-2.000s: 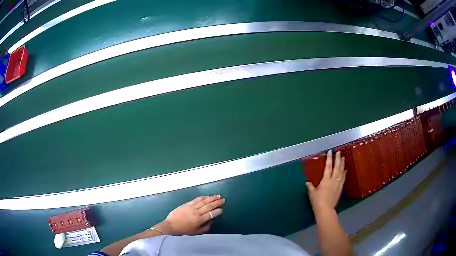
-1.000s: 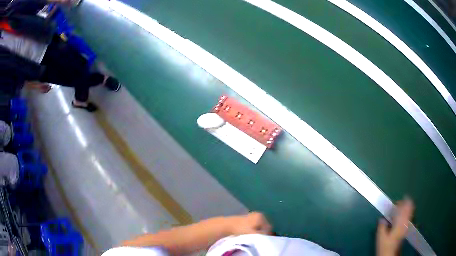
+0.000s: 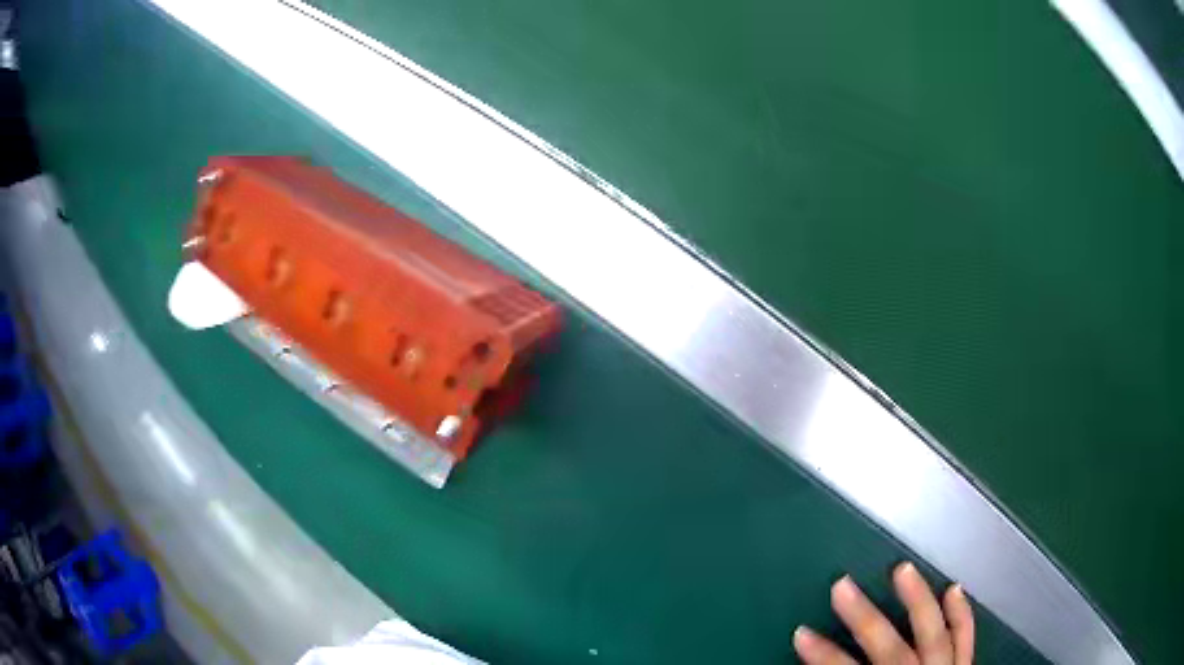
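Observation:
The red-brown block [image 3: 344, 292] lies on the green bench strip, left of centre, with a row of spots along its face. A rounded white pad [image 3: 204, 296] sits against its left end. The white plate [image 3: 351, 396] lies along its lower edge, partly hidden by the block. My right hand [image 3: 902, 630] is at the lower right, cut off by the bottom edge, fingers spread over the bench near the metal rail, well away from the block. It shows nothing held. My left hand is out of the picture; a white sleeve or garment shows at the bottom.
A silvery metal rail [image 3: 740, 344] runs diagonally between the bench strip and the wide green belt [image 3: 909, 221]. A second rail curves at the upper right. A blue crate-like object [image 3: 111, 591] stands beyond the bench edge at the lower left, by the grey floor.
The view has swung to the left and closer, so the block, pad and plate look larger. The left arm has left the picture. The stacked red-brown parts are out of view.

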